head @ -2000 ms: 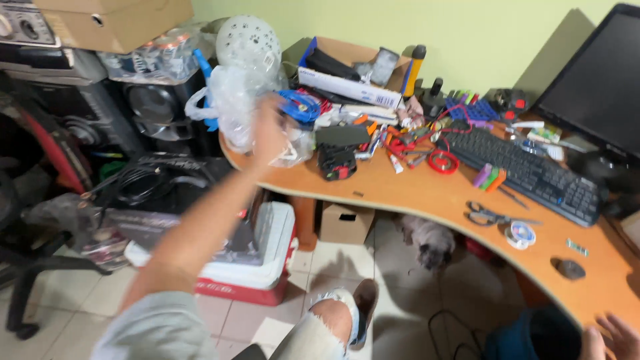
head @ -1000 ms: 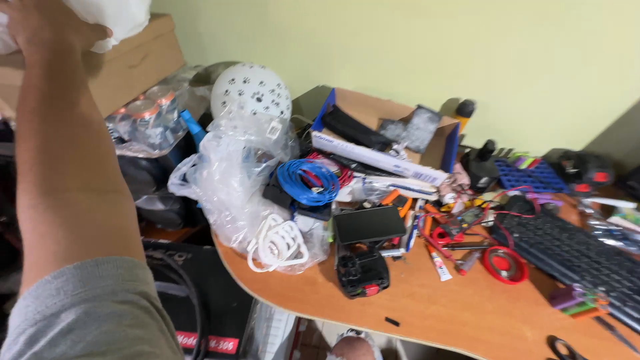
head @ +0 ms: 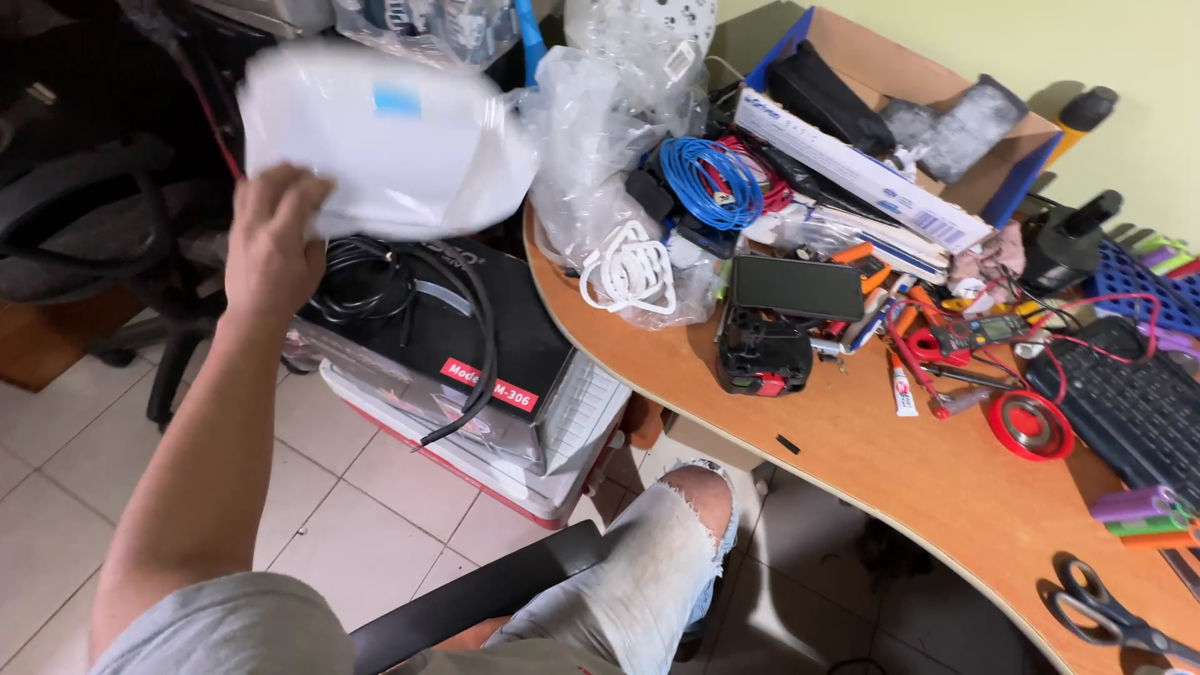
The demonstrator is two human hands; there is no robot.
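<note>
My left hand (head: 277,239) grips the lower left edge of a white plastic package (head: 394,150), which is blurred and held in the air above a black box (head: 506,328). A coil of black cable (head: 366,281) lies on that box, just beneath the package. To the right of the package, a clear plastic bag (head: 586,141) rests at the desk's left end, next to a white coiled cord (head: 630,270) and a coil of blue cable (head: 711,183). My right hand is out of the frame.
The wooden desk (head: 844,450) curves along the right, bearing a smartphone (head: 797,286), a black battery pack (head: 764,356), a multimeter (head: 980,333), a roll of solder (head: 1029,425), a keyboard (head: 1125,403) and scissors (head: 1097,605). An open cardboard box (head: 872,178) stands behind. An office chair (head: 94,216) is at left.
My left hand has come down from the cardboard box at upper left, with the white package in it. Two seconds ago it was blurred over the desk's left end. The view has shifted down.
</note>
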